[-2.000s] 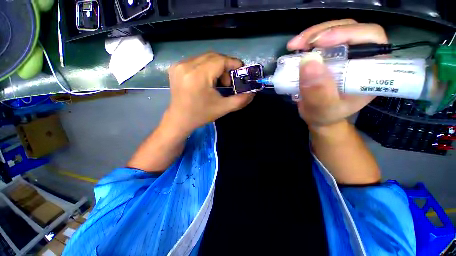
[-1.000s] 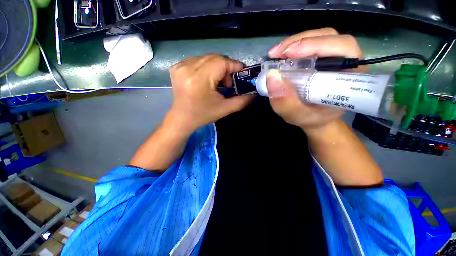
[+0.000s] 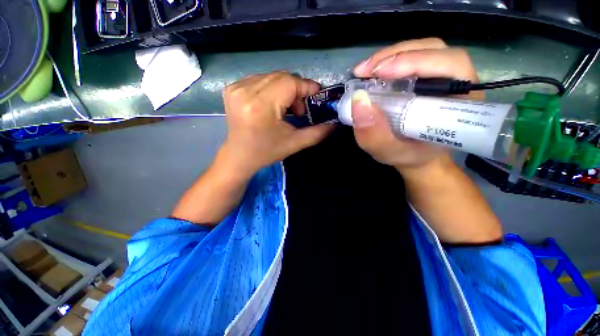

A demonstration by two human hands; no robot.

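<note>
My left hand [image 3: 270, 118] is bare and pinches a small black square housing [image 3: 320, 107] with a silvery outline between thumb and fingers, near the bench's front edge. My right hand [image 3: 414, 105] is bare and grips a clear dispensing syringe [image 3: 454, 125] with a white label, lying almost level and pointing left. Its short blue tip [image 3: 334, 105] is at the housing's face; the syringe front covers the housing's right part, and I cannot tell if the tip touches. A clear block with a black cable sits on the barrel. A green adapter [image 3: 538, 128] caps the rear end.
A black blister tray [image 3: 263, 23] with housings at its left lies along the back. Crumpled white paper [image 3: 169, 75] is on the green bench. A green-framed fan [image 3: 23, 46] stands at left. Below are cartons [image 3: 52, 176], a blue stool [image 3: 567, 282] and a black rack [image 3: 500, 176].
The syringe and my right hand have moved left, and the syringe's rear has swung slightly down and towards me. The blue tip is further left on the housing. My left hand has barely moved.
</note>
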